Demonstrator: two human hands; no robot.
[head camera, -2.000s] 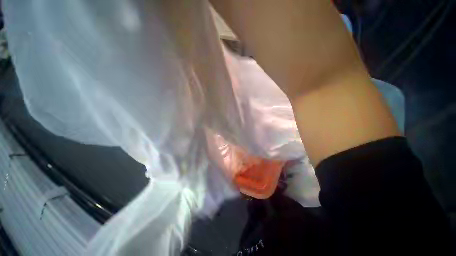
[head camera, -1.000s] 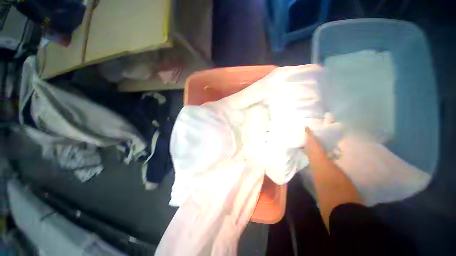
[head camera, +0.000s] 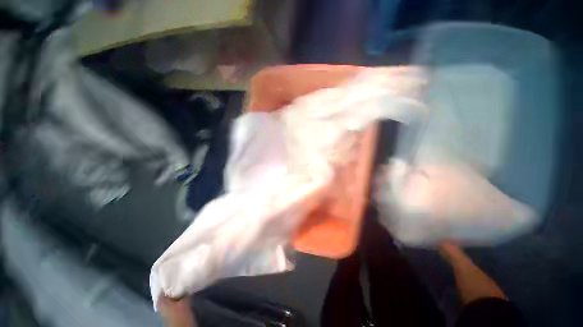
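White cloth (head camera: 256, 211) lies across the orange tub (head camera: 329, 239) and stretches to the lower left, overexposed and blurred. My left hand (head camera: 176, 311), cut off by the bottom edge, grips its lower-left end. Another bunched white cloth (head camera: 441, 201) lies over the near left part of the blue-grey tub (head camera: 548, 121). My right hand (head camera: 452, 254) reaches up to this bunch from below; its fingers are hidden by the cloth, so its grip cannot be told. More pale cloth shows inside the blue-grey tub.
A cream table (head camera: 160, 25) with a yellow edge stands at the upper left. Grey-white cloth (head camera: 108, 121) and dark navy cloth (head camera: 214, 172) lie left of the orange tub. A pale rack (head camera: 51, 262) runs along the lower left.
The white cloth is now drawn toward the lower left, where my left hand has appeared. My right hand has moved down and right, from the orange tub to the cloth by the blue-grey tub.
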